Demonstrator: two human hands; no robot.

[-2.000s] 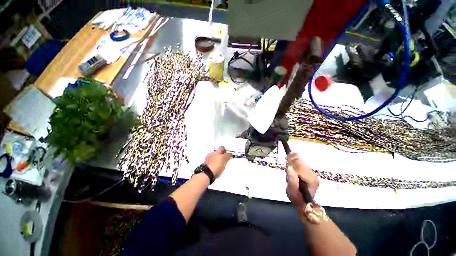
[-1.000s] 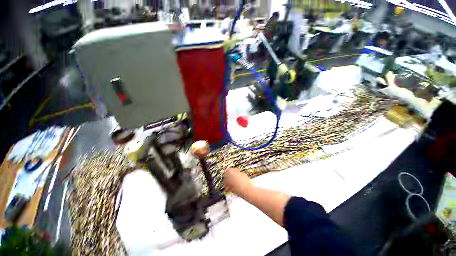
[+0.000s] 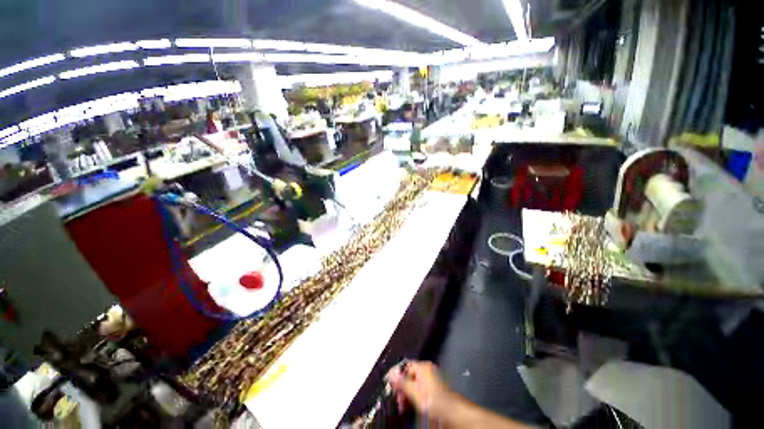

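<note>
A long bundle of speckled braided cords (image 3: 322, 289) lies along the far side of the white-covered table (image 3: 352, 327). My right hand (image 3: 416, 390) is low in the picture, beside the table's near edge, closed around a speckled cord that hangs or trails down to the bottom edge. The hand is slightly blurred and the cord's far end is hidden. My left hand is not in view.
The red panel (image 3: 134, 260), grey box (image 3: 46, 276) and dark press tooling (image 3: 92, 377) stand at left, with a blue hose loop (image 3: 279, 289). At right, more cords (image 3: 588, 260) hang over a bench beside a rounded machine (image 3: 658, 188).
The view has swung right and up along the table. The press has shifted left and the right-hand bench has appeared. My left hand, on the table at first, is out of view; my right hand has left the lever.
</note>
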